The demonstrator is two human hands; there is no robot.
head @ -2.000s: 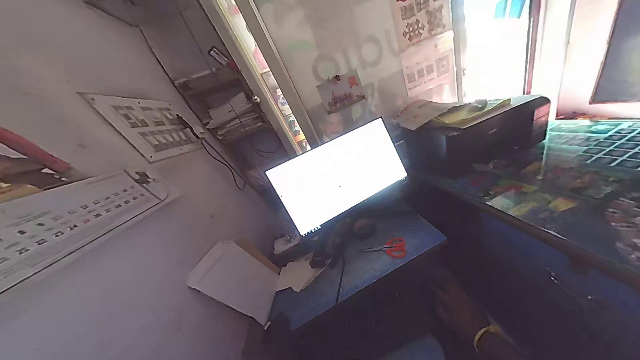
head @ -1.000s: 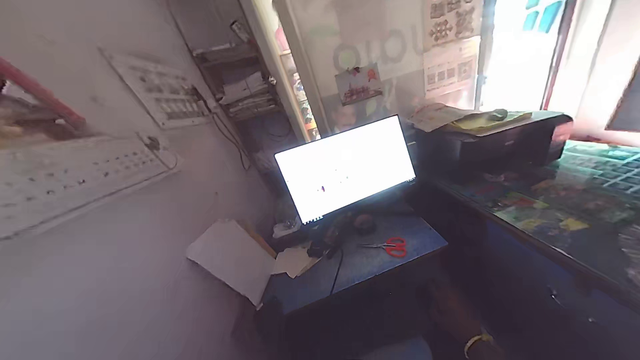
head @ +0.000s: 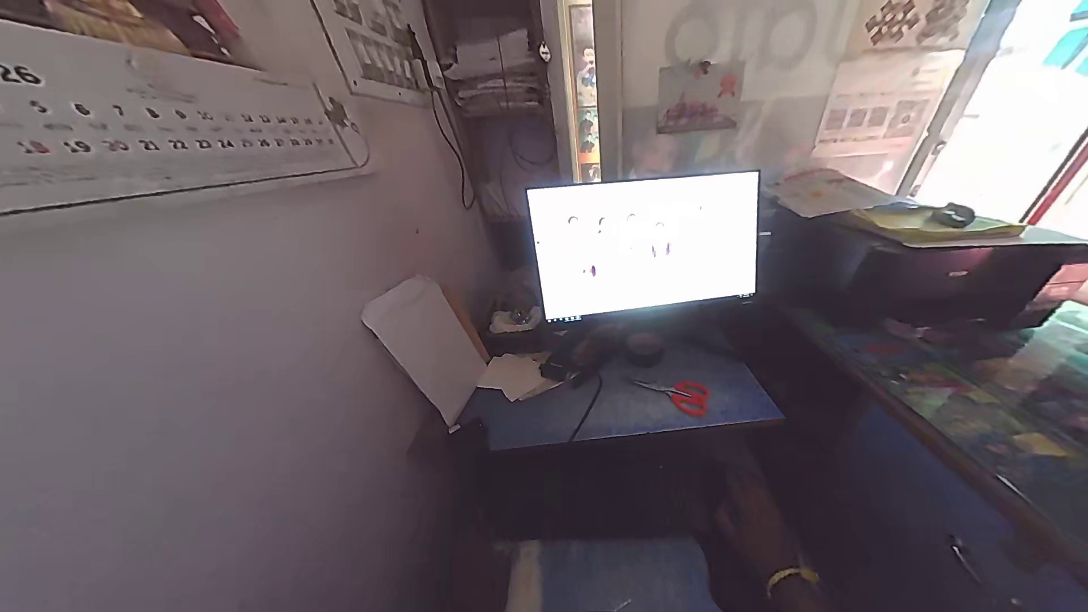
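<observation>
My right hand (head: 748, 514), with a yellow band at the wrist, is low and right of centre, below the blue desk top (head: 629, 421). It lies in deep shadow, so its fingers and anything under them are unclear. My left hand is out of view. A lit monitor (head: 646, 246) stands at the back of the desk. Red-handled scissors (head: 690, 398) lie on the desk top near its right side. Left of them are a black cable (head: 586, 408), dark small items (head: 561, 361) and pale papers (head: 514, 376).
A white folder or large envelope (head: 425, 344) leans by the left wall. A black printer (head: 943, 276) bearing papers stands on the glass-topped counter (head: 960, 408) at right. A calendar (head: 170, 127) hangs on the left wall. Blue fabric (head: 616, 574) shows at the bottom.
The view has tilted and shifted. Small dark and purple marks now show on the monitor, which looked nearly blank in the oldest frame. My right hand remains low beside the desk.
</observation>
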